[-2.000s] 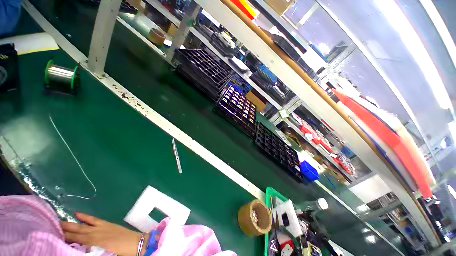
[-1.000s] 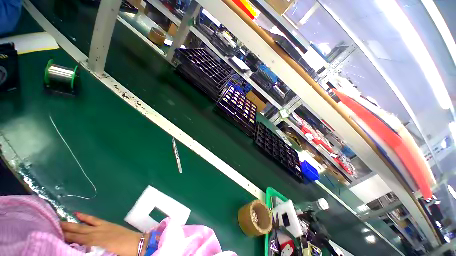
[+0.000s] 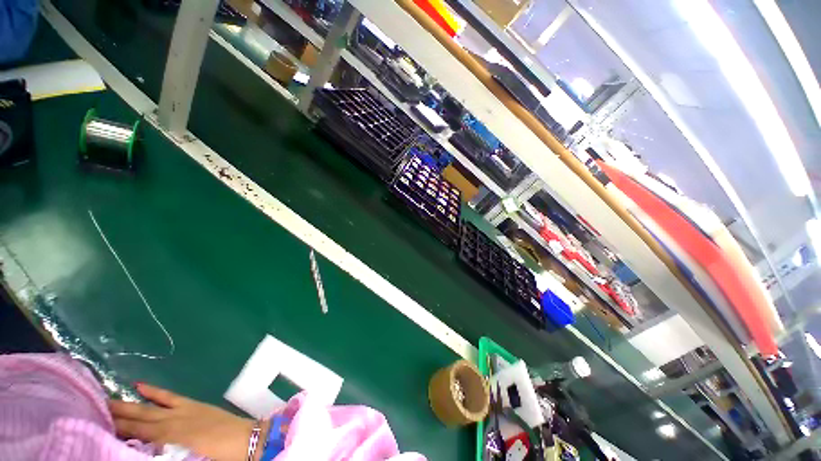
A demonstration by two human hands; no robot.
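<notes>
My right hand (image 3: pixel 184 423) lies low at the bench edge, coming from a pink sleeve at the bottom centre, with a bracelet and blue band at the wrist. Its fingers point left beside my other pink sleeve, and I see nothing in it. My left hand is not visible; only its sleeve shows. A white plate (image 3: pixel 284 378) with a rectangular hole lies flat just above my right wrist, partly covered by the sleeve. A thin silvery sliver (image 3: pixel 319 281) lies near the white strip. A loose pale wire (image 3: pixel 131 278) lies on the green mat at left.
A solder spool (image 3: pixel 110 132) stands upper left near a black fan box (image 3: pixel 13 122). A brown tape roll (image 3: pixel 458 393) holding small pieces sits beside a cluttered green tray (image 3: pixel 483 360). Black trays (image 3: pixel 500 273) and a blue bin (image 3: pixel 556 308) stand beyond the white strip (image 3: pixel 297 236). A post rises upper left.
</notes>
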